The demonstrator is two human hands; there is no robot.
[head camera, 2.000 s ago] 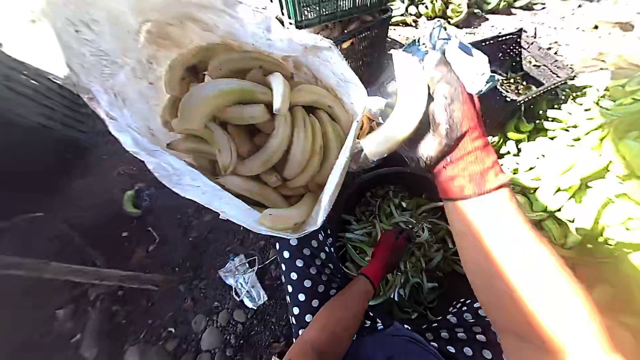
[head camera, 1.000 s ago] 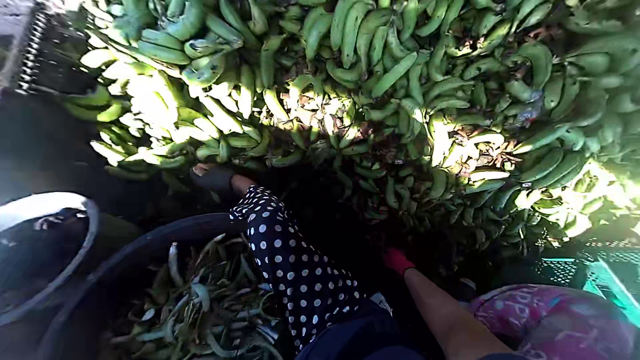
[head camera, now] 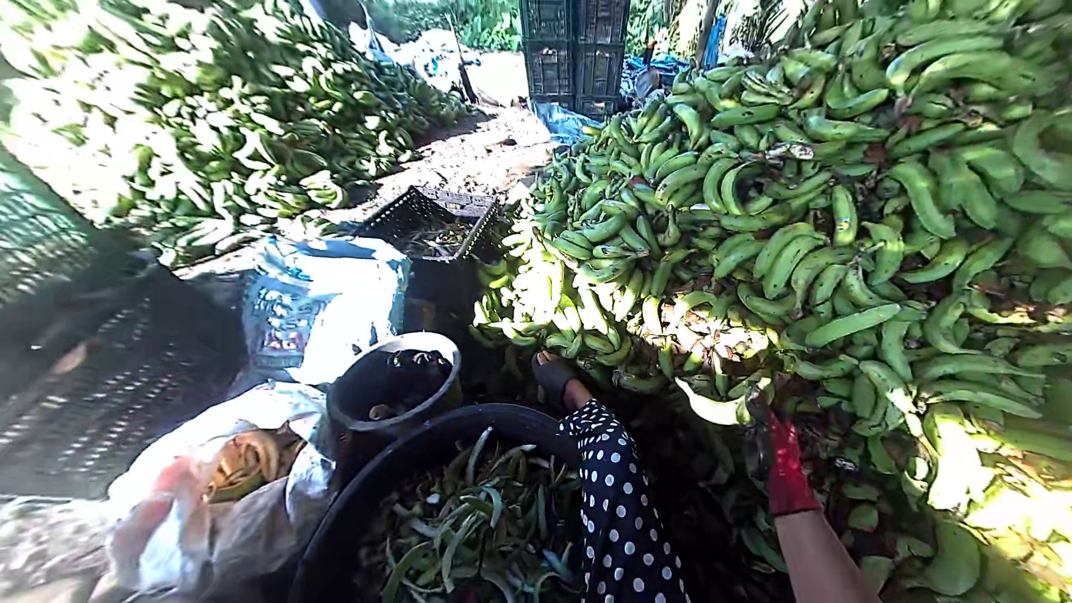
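My right hand point(head camera: 775, 452), in a red glove with a dark palm, is at the lower edge of the large heap of green bananas point(head camera: 837, 251). It grips one end of a pale, sunlit banana point(head camera: 713, 405), which points to the left. Parts of the fingers are lost in shadow. My left hand is out of view. Left of my leg in dotted trousers point(head camera: 624, 511) stands a black tub point(head camera: 360, 511) with many strips of banana peel point(head camera: 477, 519). An open white sack point(head camera: 167, 469) with peeled bananas point(head camera: 251, 461) lies further left.
A bucket point(head camera: 456, 360) stands behind the tub, near a bulky white bag point(head camera: 360, 293) and a black crate point(head camera: 481, 230). Large dark crates point(head camera: 109, 385) line the left side. Another banana heap point(head camera: 251, 126) and stacked crates point(head camera: 574, 59) are farther back.
The view has swung widely. Two seconds ago my right hand held a peeled banana by the open sack and my left was over the peel tub; now my right grips a banana by the heap.
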